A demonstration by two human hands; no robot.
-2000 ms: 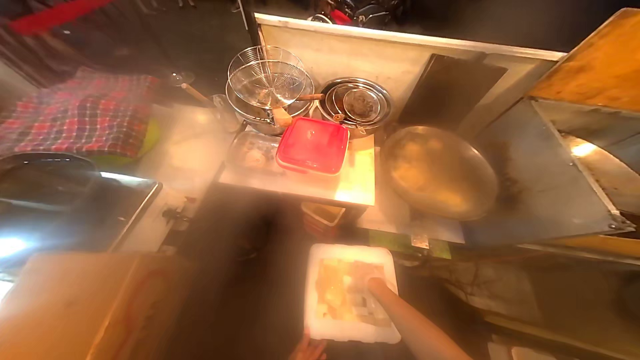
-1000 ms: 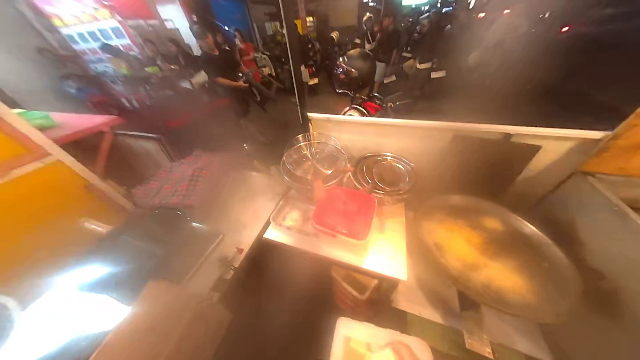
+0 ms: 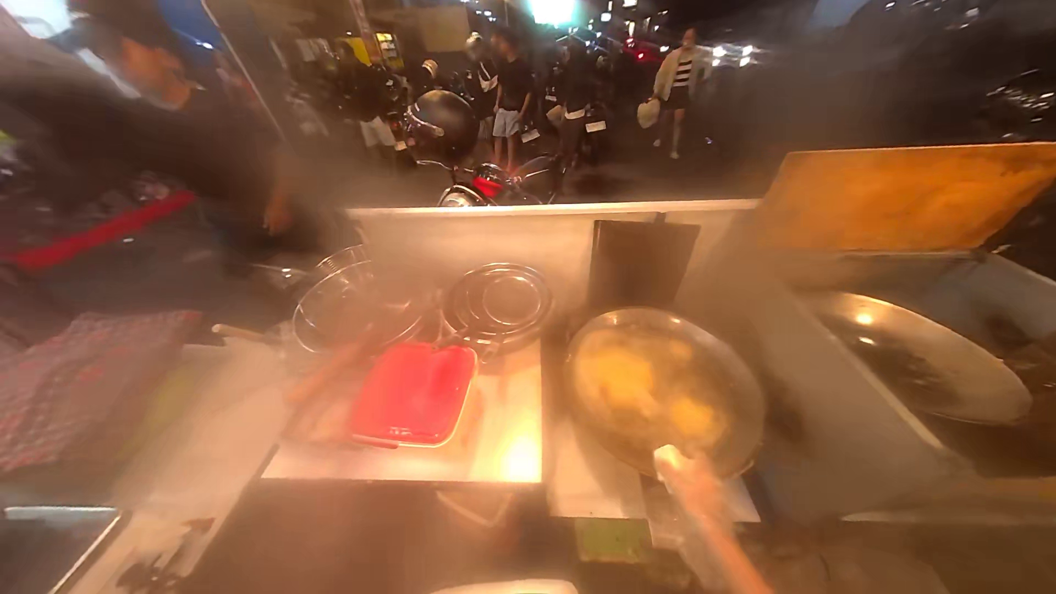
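Note:
My right hand (image 3: 689, 474) is over the near rim of a large metal wok (image 3: 747, 412), with a whitish piece at its fingertips. Yellow-orange food (image 3: 615, 371) lies in the liquid in the wok. My left hand is out of the picture. The edge of a white container (image 3: 507, 587) shows at the bottom. Left of the wok, a container with a red lid (image 3: 417, 394) rests on a light metal surface (image 3: 396, 469). Steam or haze blurs the view.
Wire strainers (image 3: 346, 301) and round metal trays or lids (image 3: 499, 301) stand behind the red lid. A second wok (image 3: 924, 359) sits at the right. A metal panel (image 3: 544, 227) borders the far side. A person (image 3: 181, 124) stands at the far left; a checkered cloth (image 3: 91, 379) lies below.
My right hand has moved from the white container of pale pieces, where it was two seconds ago, to the near edge of the wok. The view has shifted.

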